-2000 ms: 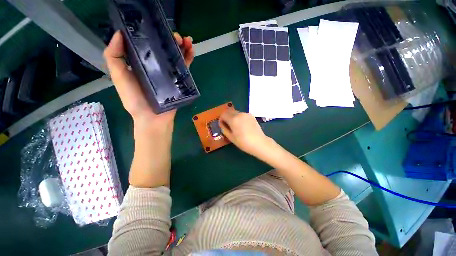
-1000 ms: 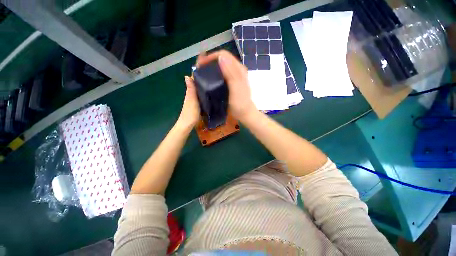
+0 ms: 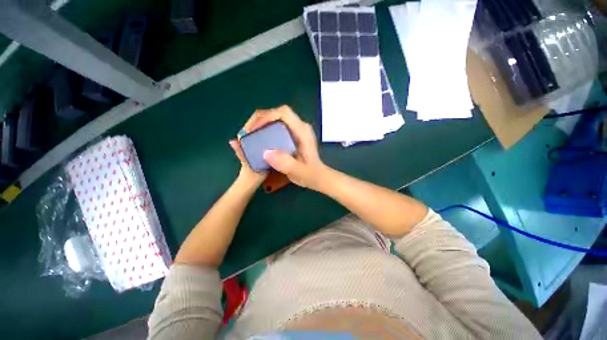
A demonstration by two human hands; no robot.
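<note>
The black housing [image 3: 256, 158] is held between my two hands with its flat squarish end facing the camera. A dark grey rounded square pad [image 3: 271, 141] covers that end. My left hand [image 3: 243, 159] grips the housing from the left side, partly hidden behind it. My right hand [image 3: 301, 151] wraps the right and far side, its thumb resting on the pad. The orange fixture [image 3: 275, 182] lies on the bench below, mostly hidden by the housing and hands. The rest of the housing's length is hidden.
The pad sheet [image 3: 347, 99] and plain white liners [image 3: 436, 63] lie beyond on the right, near the blister tray [image 3: 526, 56] on cardboard [image 3: 496, 109]. Dotted sheets [image 3: 120, 212] and a plastic bag [image 3: 56, 229] lie left. A metal post [image 3: 80, 50] crosses top left.
My right hand has left the fixture and joined my left on the housing. The housing has moved from upper left to above the fixture, then tilted so its end faces the camera.
</note>
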